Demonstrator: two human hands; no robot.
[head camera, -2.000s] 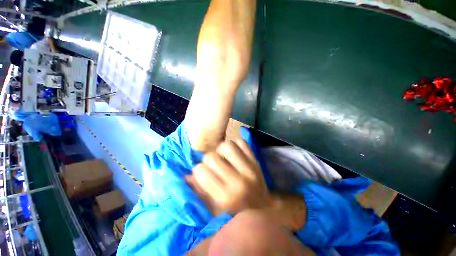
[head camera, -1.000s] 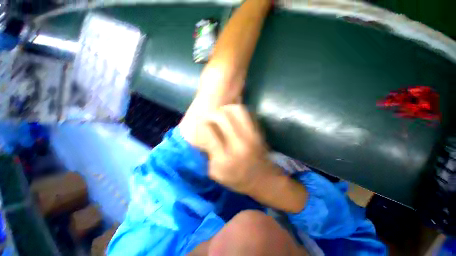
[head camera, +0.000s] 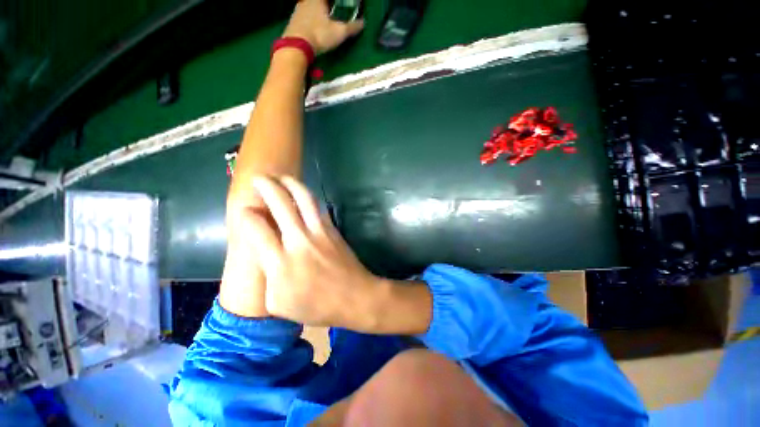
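My left hand (head camera: 321, 27), with a dark red band on the wrist, reaches over the whitish rail to the green belt at the top edge. Its fingers and thumb are around a small phone unit (head camera: 345, 9), partly cut off by the picture's edge. A dark phone unit (head camera: 400, 25) lies on the belt just right of it. My right hand (head camera: 304, 263) is over my left forearm, fingers slightly apart, with nothing visible in it. Another unit (head camera: 232, 158) on the bench is mostly hidden behind my left forearm.
Red small parts (head camera: 529, 136) lie heaped on the green bench mat (head camera: 467, 225). A black blister tray (head camera: 683, 200) is at right and a white blister tray (head camera: 112, 242) at left. The worn whitish rail (head camera: 433, 67) edges the bench. Another dark unit (head camera: 167, 87) is on the belt.
The view has turned, bringing the belt and black tray into view. My left hand, out of the picture before, now shows at a phone unit. My right hand remains at my left forearm.
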